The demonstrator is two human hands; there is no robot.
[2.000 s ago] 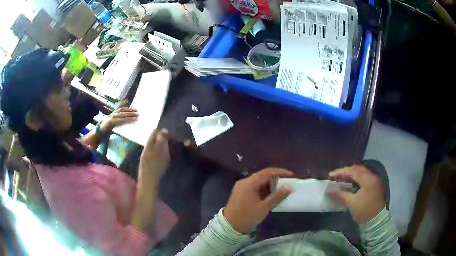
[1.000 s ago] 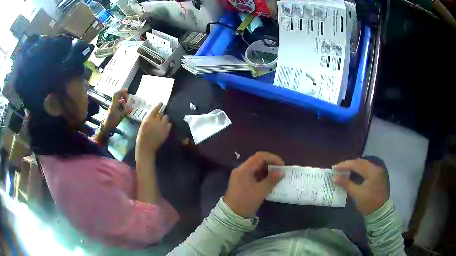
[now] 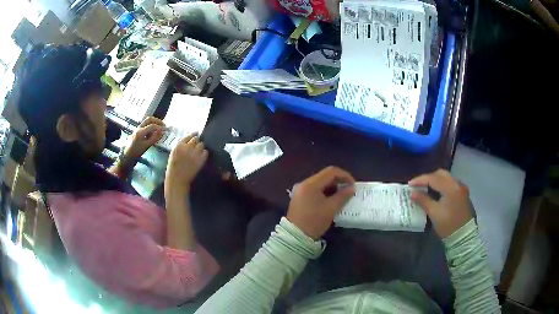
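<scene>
A folded leaflet (image 3: 381, 207), a white strip with fine print, is held level in front of me by both hands. My left hand (image 3: 320, 201) pinches its left end between thumb and fingers. My right hand (image 3: 446, 201) pinches its right end at the upper corner. The leaflet is over the near edge of the dark table. A stack of unfolded leaflets (image 3: 385, 64) with small drawings leans in the blue tray (image 3: 361, 120). A bundle of folded leaflets (image 3: 260, 81) lies across the tray's left edge.
A crumpled paper scrap (image 3: 254, 156) and small bits lie on the dark table (image 3: 306, 142). A person in a pink top (image 3: 129, 239) sits at the left, both hands on a leaflet (image 3: 186, 114). A small box (image 3: 197, 66) holds upright folded leaflets. A round ring (image 3: 320, 67) is in the tray.
Both my hands have moved up and forward with the leaflet, whose printed side now shows instead of a mostly blank one. The neighbour's large sheet has become smaller, folded.
</scene>
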